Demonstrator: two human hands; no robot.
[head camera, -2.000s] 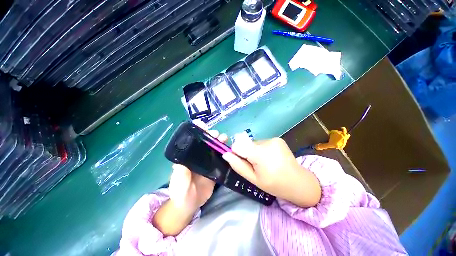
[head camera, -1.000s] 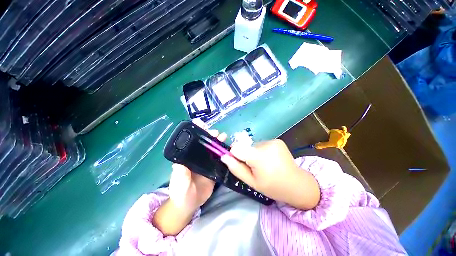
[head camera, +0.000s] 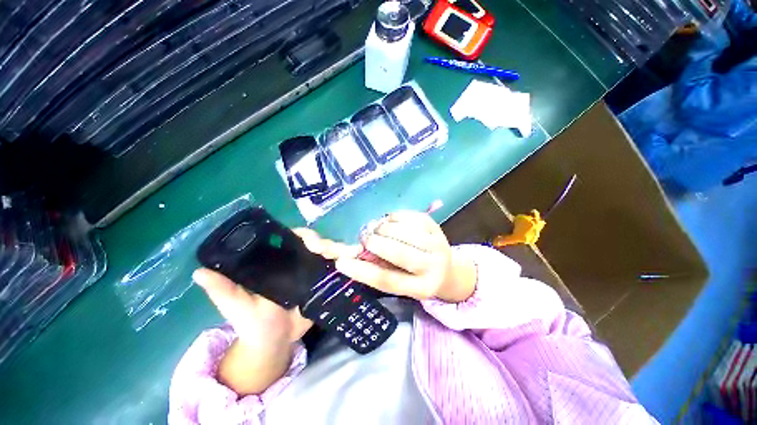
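Note:
The black flip phone (head camera: 270, 257) is open in front of me, its upper half to the upper left and its keypad towards my lap. My left hand (head camera: 253, 319) holds it from below and the left side. My right hand (head camera: 407, 253) holds pink tweezers (head camera: 339, 290) across the hinge area; fingers of this hand also lie along the phone's right edge. Whether the tweezer tips touch the phone cannot be told. The clear lens tray (head camera: 365, 149) lies on the bench beyond the phone, with several black-framed lenses in a row.
A white bottle (head camera: 388, 54), an orange-red device (head camera: 459, 29), a blue pen (head camera: 473, 68) and a white cloth (head camera: 495, 107) lie behind. Clear film (head camera: 178, 257) is on the left. Tray stacks (head camera: 166, 66) line the back and left. An open carton (head camera: 614, 241) with an orange-yellow tool (head camera: 525, 227) is right.
The phone has shifted left and turned, showing more of its keypad. My right hand and the tweezers have moved from the upper half to the hinge area. The whole view has shifted slightly.

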